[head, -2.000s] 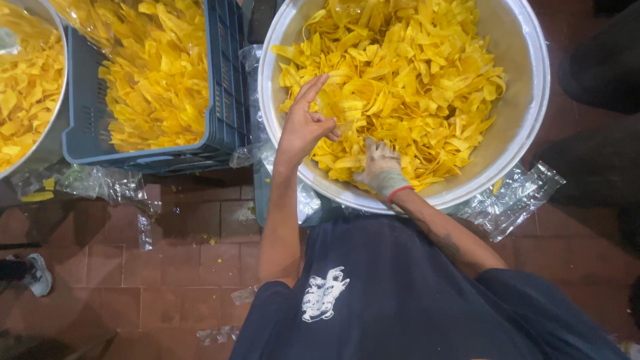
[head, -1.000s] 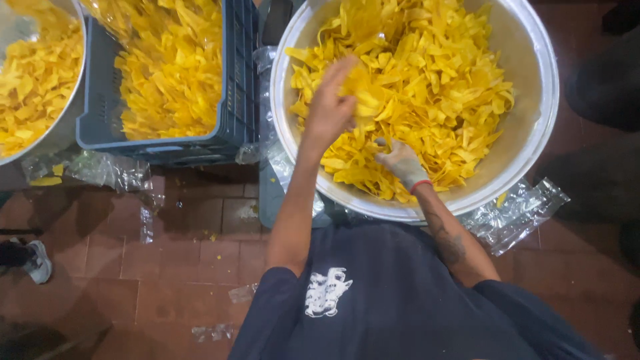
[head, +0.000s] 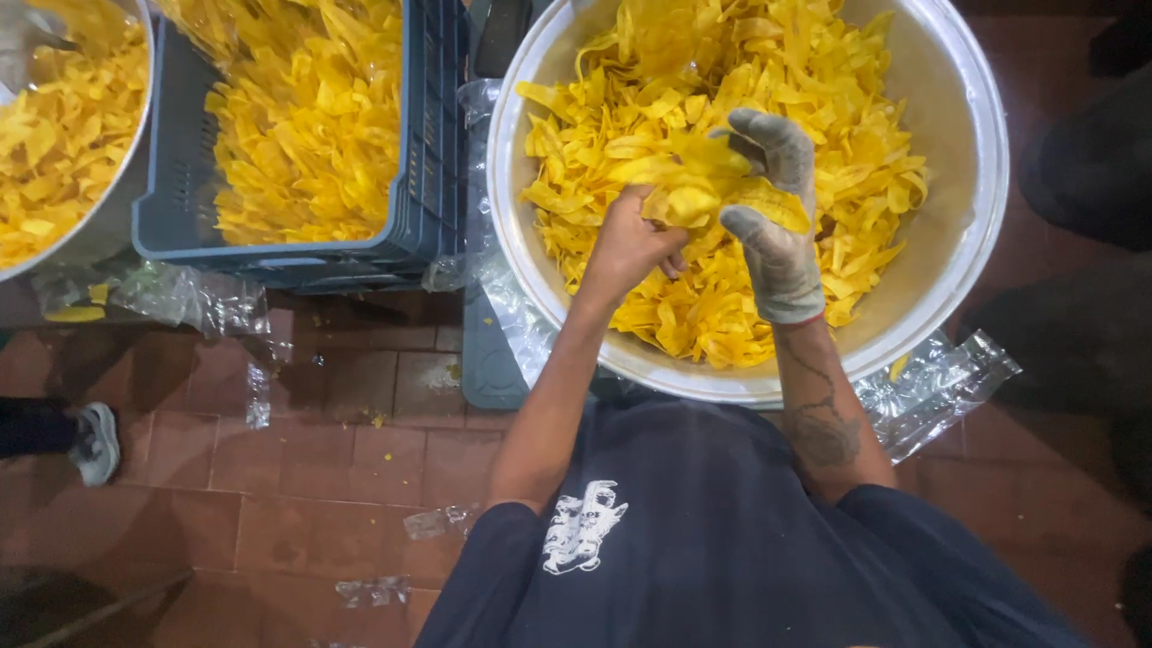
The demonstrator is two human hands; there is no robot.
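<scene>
A large round metal bowl [head: 976, 135] holds a heap of thin yellow chips [head: 864, 99], which look like fried plantain strips. Over the heap, my gloved right hand [head: 778, 216] is curved around several chips [head: 702, 189], with its thumb and fingers apart on either side of them. My bare left hand [head: 634, 243] is at the left side of the same chips, its fingers bent and partly hidden by them; whether it grips any is not clear. The glove is greyish white with a red edge at the wrist.
Left of the bowl, a blue-grey plastic crate [head: 270, 252] holds bagged yellow chips. Another metal bowl [head: 135, 171] of chips stands at the far left. Clear plastic film [head: 936, 396] sticks out beneath the big bowl. A person's shoe [head: 94, 445] is on the tiled floor; dark shapes line the right edge.
My right hand has risen from the near part of the heap and now has chips between thumb and fingers. My left hand has come down beside it from farther up.
</scene>
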